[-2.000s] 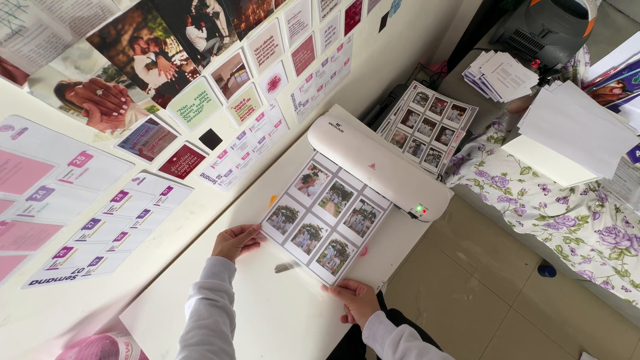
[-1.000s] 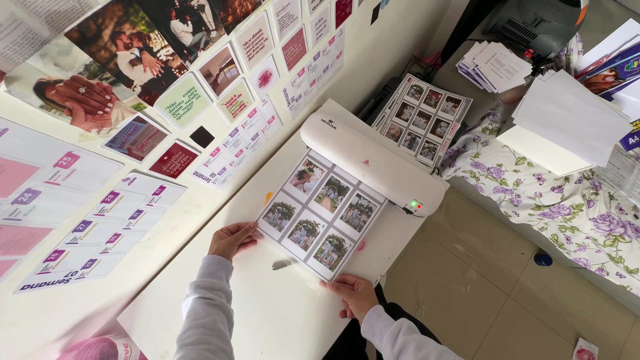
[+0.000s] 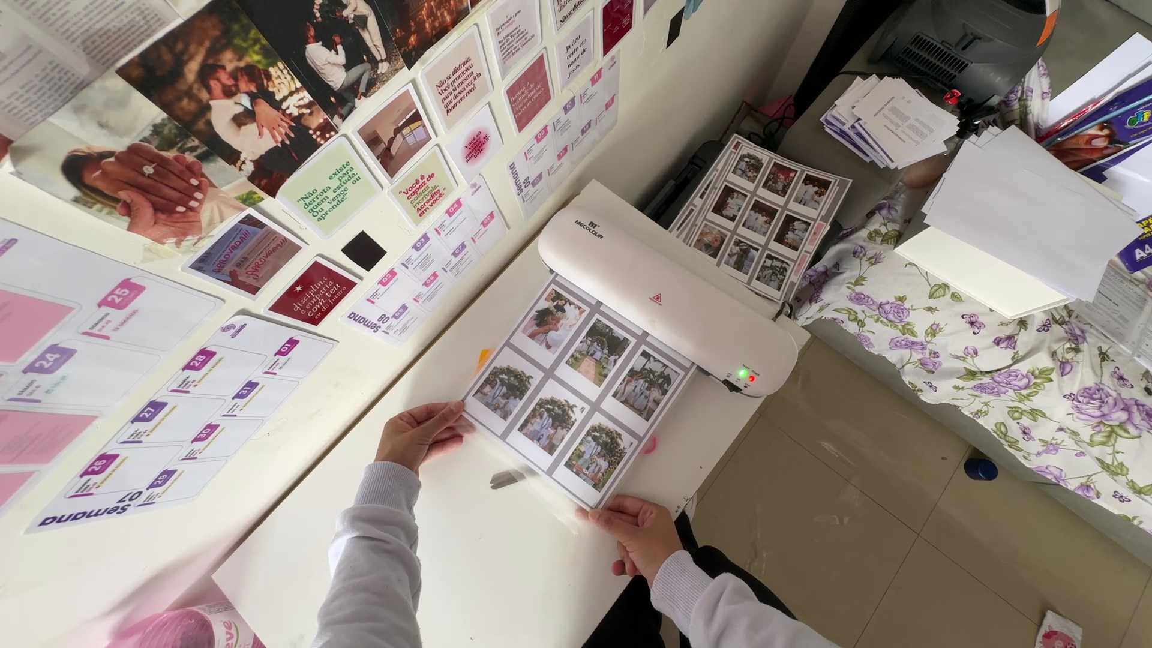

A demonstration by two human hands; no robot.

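Observation:
A sheet of photo prints (image 3: 576, 382) lies before a white laminating machine (image 3: 661, 301), its far end inside the machine's slot. My left hand (image 3: 423, 436) pinches the sheet's near left corner between thumb and fingers. At the near right corner, my right hand (image 3: 635, 533) grips the edge the same way. Green and red lights glow at the laminator's right end. Behind the machine sits a stack of similar photo sheets (image 3: 760, 216).
The white table (image 3: 432, 558) meets a wall bearing photos and calendar sheets (image 3: 189, 405). A dark object (image 3: 507, 479) lies near my left hand. Right of the tiled floor, a floral cloth (image 3: 999, 378) holds white paper (image 3: 1026, 216) and small cards (image 3: 891, 121). A pink package (image 3: 193, 627) is at lower left.
Compared with two seconds ago, slightly less of the sheet shows before the laminator. Both hands keep hold of its near corners. The view has shifted slightly.

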